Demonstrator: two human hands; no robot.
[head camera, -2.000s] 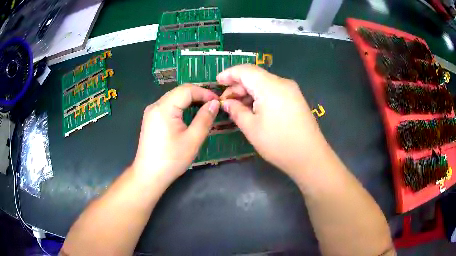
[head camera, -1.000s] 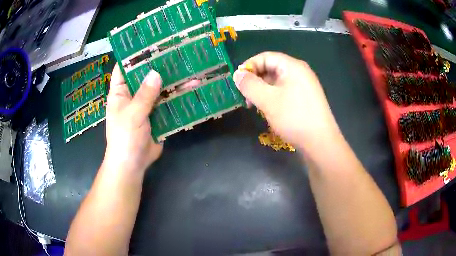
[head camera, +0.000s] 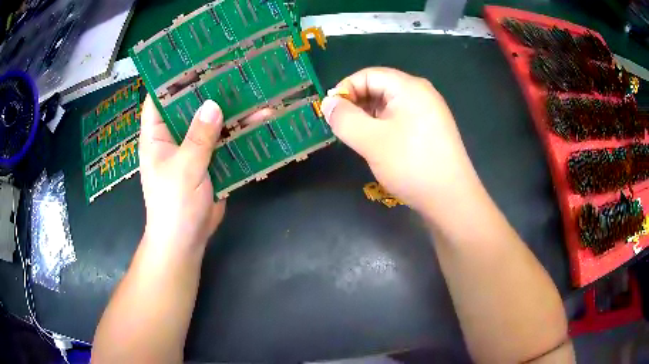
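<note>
My left hand (head camera: 181, 156) holds a green PCB panel (head camera: 238, 89) raised and tilted above the mat, thumb on its face and fingers behind. An orange flex circuit (head camera: 307, 41) sticks out from the panel's right edge at the middle row. My right hand (head camera: 391, 117) pinches another small orange flex circuit (head camera: 344, 95) at the right edge of the lowest row; the fingers hide most of it. A small pile of loose flex circuits (head camera: 381, 194) lies on the mat, partly behind my right hand.
A fitted PCB panel (head camera: 112, 138) lies at left, partly covered by my left hand. A clear plastic bag (head camera: 51, 231) and a blue-rimmed fan (head camera: 16, 114) are at far left. A red tray (head camera: 530, 124) with dark rows stands at right. A pale metal strip (head camera: 370, 23) runs along the back.
My left hand first took up the panel from the mat and tilted it, then moved it slightly left. My right hand went to the panel's right edge with a flex circuit.
</note>
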